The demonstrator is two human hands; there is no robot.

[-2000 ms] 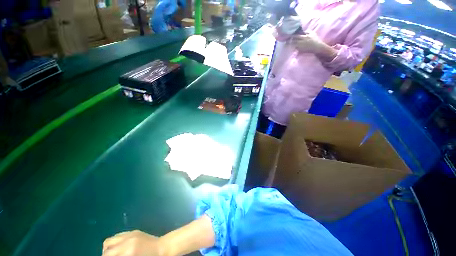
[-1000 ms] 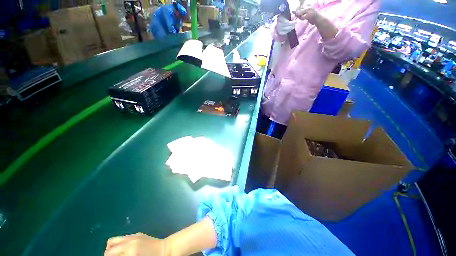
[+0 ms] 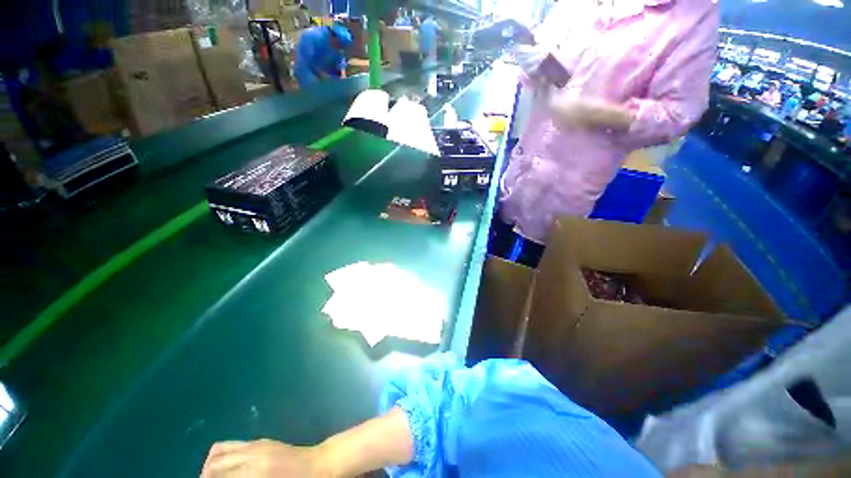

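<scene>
My right hand rests low over the green bench, cut off by the bottom edge; its fingertips and anything in them are hidden. My left hand is out of the picture. A fanned pile of white label sheets lies beyond my right forearm, overexposed. A closed black retail box sits on the green lane farther left. An open black box with raised pale flaps stands farther up the bench. A flat dark and orange-red printed piece lies just in front of it.
A person in pink stands across the bench's right edge. A large open brown carton is at right. A blurred grey fabric-like shape fills the lower right. A bright-edged object shows at the left edge. A green post stands behind.
The closed black box has moved nearer along the lane. The grey shape and the left-edge object have come into view. The pink-clad person's hands have moved. My right hand has hardly moved.
</scene>
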